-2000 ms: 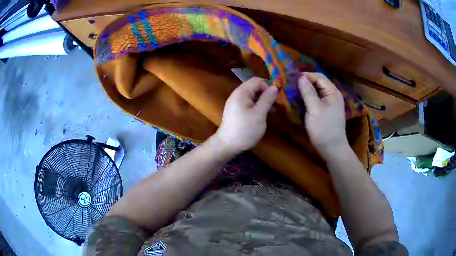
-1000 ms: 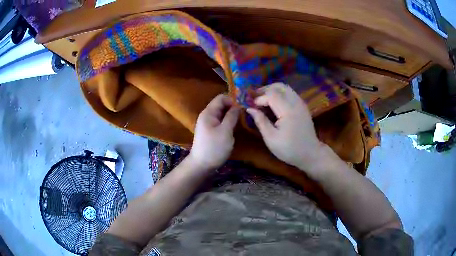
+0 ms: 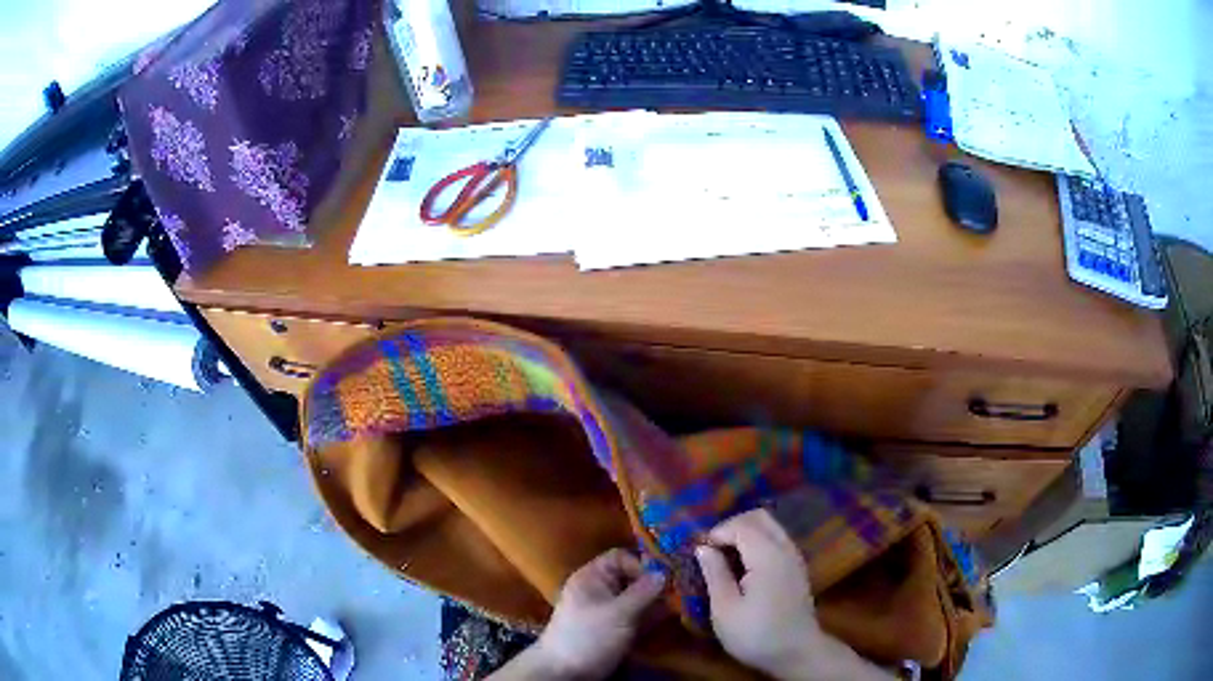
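Observation:
The plaid garment [image 3: 459, 379] lies on the lap before the desk, with its rust-brown lining [image 3: 492, 499] turned up. Its fleecy orange, blue, purple and green side shows along a curved band and on the right. My left hand [image 3: 599, 615] pinches the edge where plaid meets brown between thumb and fingers. My right hand [image 3: 761, 585] pinches the same edge just to the right. Both hands are bare and close together near the bottom of the view; the forearms are mostly cut off.
The wooden desk [image 3: 745, 299] holds scissors [image 3: 472, 197], white papers [image 3: 718, 186], a keyboard [image 3: 738, 69], a mouse [image 3: 967, 198], a calculator [image 3: 1111, 242], a clear bottle [image 3: 428, 60] and purple floral cloth [image 3: 253, 127]. A floor fan [image 3: 226, 645] stands lower left.
The view has tilted up, so the desktop now shows and the garment and hands sit lower. Both hands still pinch the edge; it lay further right two seconds ago.

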